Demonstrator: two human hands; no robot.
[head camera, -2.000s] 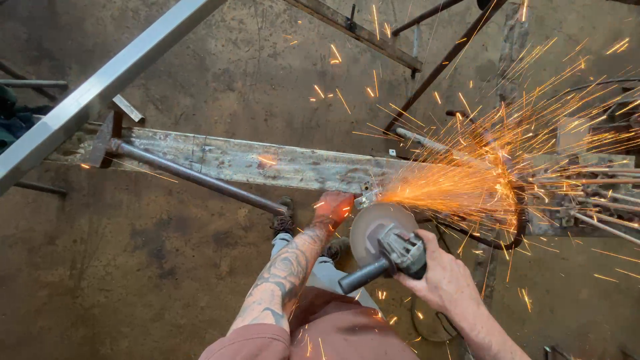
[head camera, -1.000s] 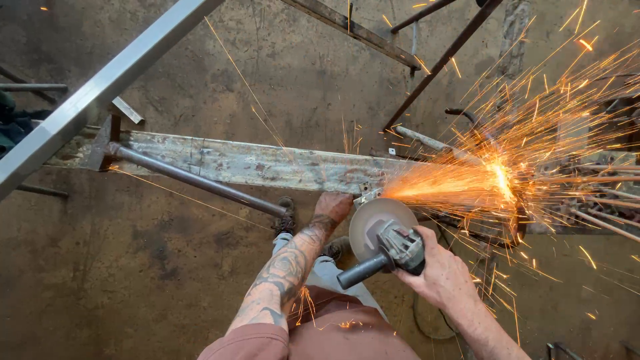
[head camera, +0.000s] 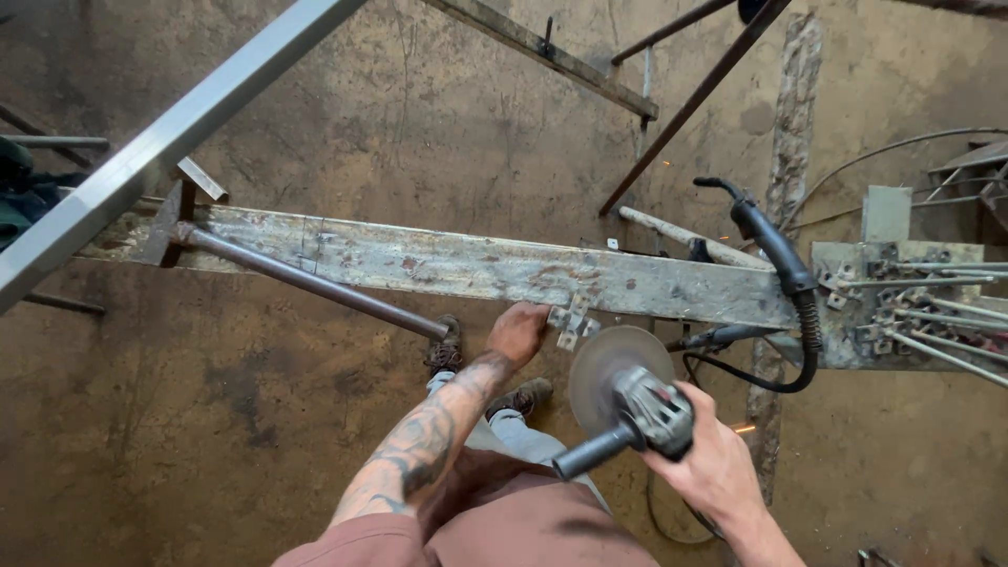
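My left hand (head camera: 521, 335) is closed on a small cross-shaped metal bracket (head camera: 574, 321) at the near edge of a long, paint-worn steel beam (head camera: 472, 264). In my right hand (head camera: 709, 453) is an angle grinder (head camera: 654, 409), held by its body. The grinder's large disc (head camera: 618, 376) is just to the right of and below the bracket, with a narrow gap between them. Its side handle (head camera: 594, 451) points down to the left with no hand on it. The fingertips of my left hand are partly hidden.
A welding torch (head camera: 776, 244) lies across the beam's right end. Beyond it, several metal rods with brackets rest on a steel plate (head camera: 846, 346). A hammer (head camera: 315, 283) lies on the left, its handle jutting toward me. A square steel tube (head camera: 173, 142) crosses the upper left.
The dense spray of orange sparks has died down to a few specks, and the welding torch and rods on the right show plainly. The grinder's disc stands slightly apart from the bracket.
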